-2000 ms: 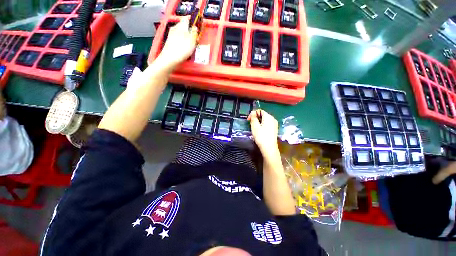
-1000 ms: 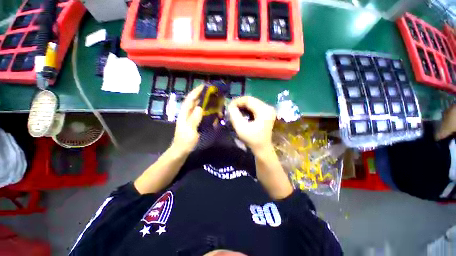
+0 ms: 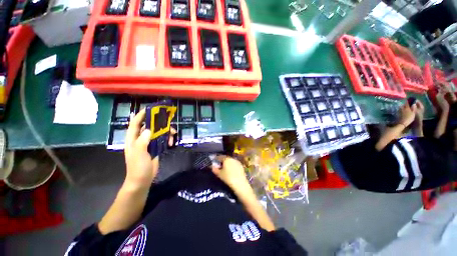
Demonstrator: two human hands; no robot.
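My left hand (image 3: 138, 150) holds a dark blue phone (image 3: 158, 142) upright above the bench edge. A yellow adhesive backing frame (image 3: 163, 120) lies tilted on the phone's upper front, its corner sticking out past the phone's right side. My right hand (image 3: 230, 171) is lower and to the right, apart from the phone, over my lap. Its fingers are curled together, with a small pale shiny bit at the tips that is too blurred to name. The lens strip (image 3: 188, 111) lies behind the phone at the bench edge, partly hidden by my left hand and the phone.
A red foam phone tray (image 3: 170, 80) sits stacked behind the strip. White paper (image 3: 75, 104) and a dark phone (image 3: 56, 82) lie left. Clear film (image 3: 254, 125), a waste bag (image 3: 280, 175) and a lens blister tray (image 3: 325, 113) are right. Another worker's hands (image 3: 407, 117) are far right.
A dark blue phone now stands in the left hand, turned front up with the yellow frame visible. My hands have moved apart, the right one down. The view has swung right.
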